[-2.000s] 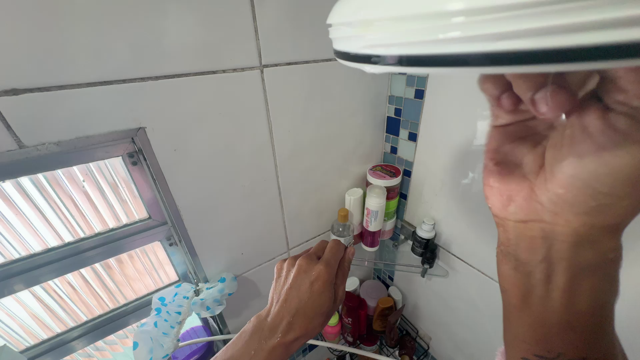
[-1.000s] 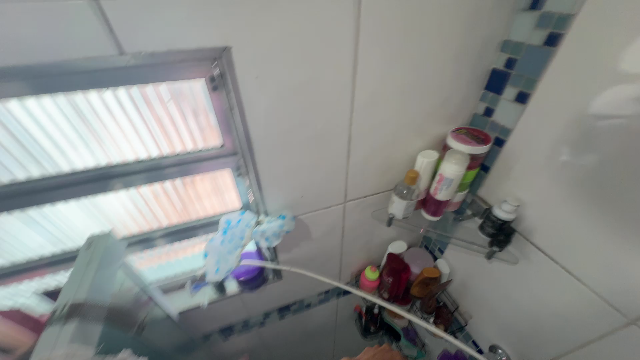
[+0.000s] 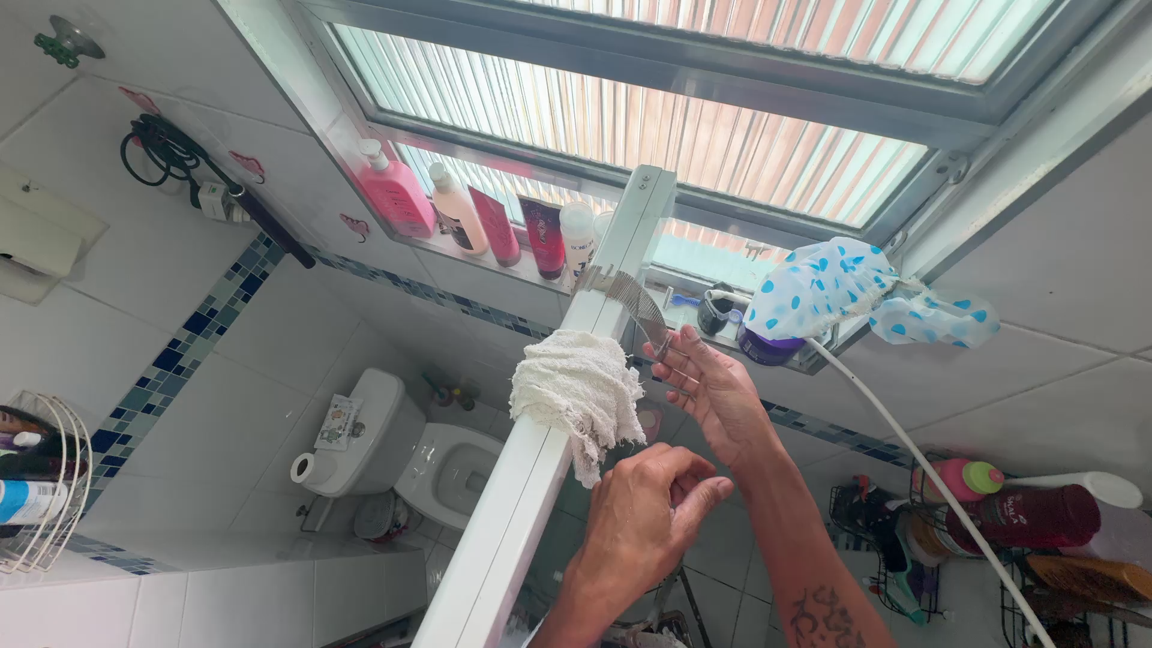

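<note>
My right hand [image 3: 711, 387] has its fingertips on the lower end of a curved, thin-toothed comb [image 3: 637, 304], which lies against the white metal rail [image 3: 522, 495]. My left hand [image 3: 643, 517] is lower, beside the rail, with its fingers curled; whether anything is inside them is hidden. A frayed, off-white cloth [image 3: 576, 391] is wrapped around the rail, just above and left of my left hand and below the comb.
Bottles and tubes [image 3: 468, 220] line the windowsill left of the rail. A blue-dotted plastic cap [image 3: 819, 288] hangs over a purple container [image 3: 769, 346] near a white hose [image 3: 927, 468]. Wire racks [image 3: 940, 531] hold toiletries at lower right. A toilet [image 3: 454, 472] stands below.
My left hand was at an orange-capped bottle on the corner shelf and my right hand under a white fixture; both are now beside the rail. The view has swung left to the window.
</note>
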